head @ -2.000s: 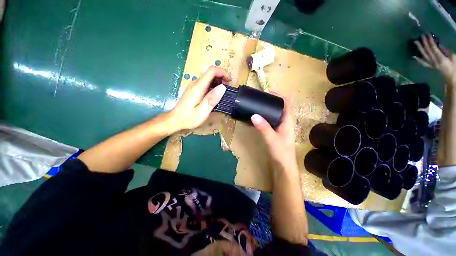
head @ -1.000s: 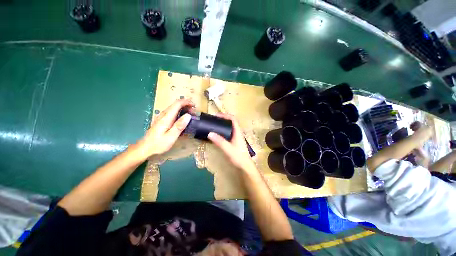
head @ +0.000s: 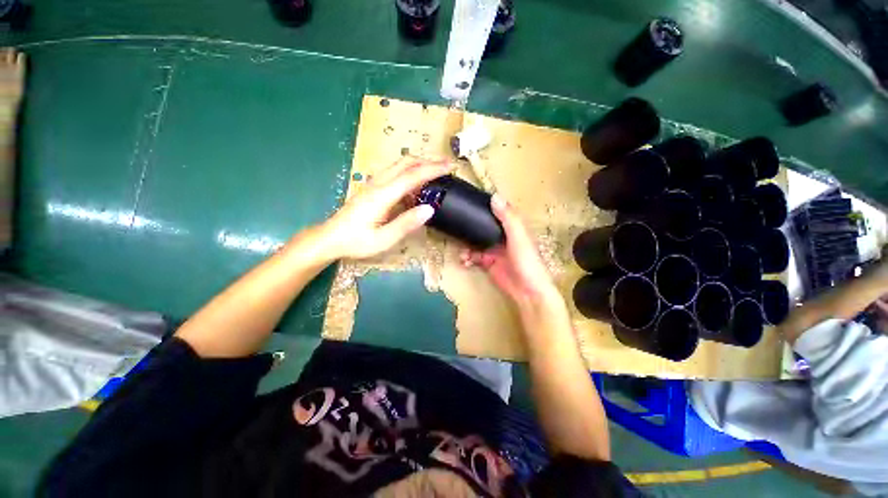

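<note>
A smooth black lamp body point(head: 468, 212) lies between my two hands above the cardboard sheet point(head: 545, 156). Its left end shows a little of the inner unit, mostly hidden by my fingers. My left hand point(head: 385, 209) holds that end. My right hand point(head: 513, 255) holds the right end, thumb on top. The mallet point(head: 473, 141) lies on the cardboard beyond the lamp body, its whitish head away from me and its handle partly hidden.
Many empty housing sleeves point(head: 676, 280) cluster at the right of the cardboard. Black finned units point(head: 650, 51) stand or lie on the green surface beyond. A pale metal bar point(head: 469, 49) crosses above. A neighbouring worker's sleeve point(head: 845, 365) is at far right.
The ribbed inner unit was clearly exposed at the left end two seconds ago; now little of it shows. My hands are closer together. The view has shifted, and the far units appear farther right.
</note>
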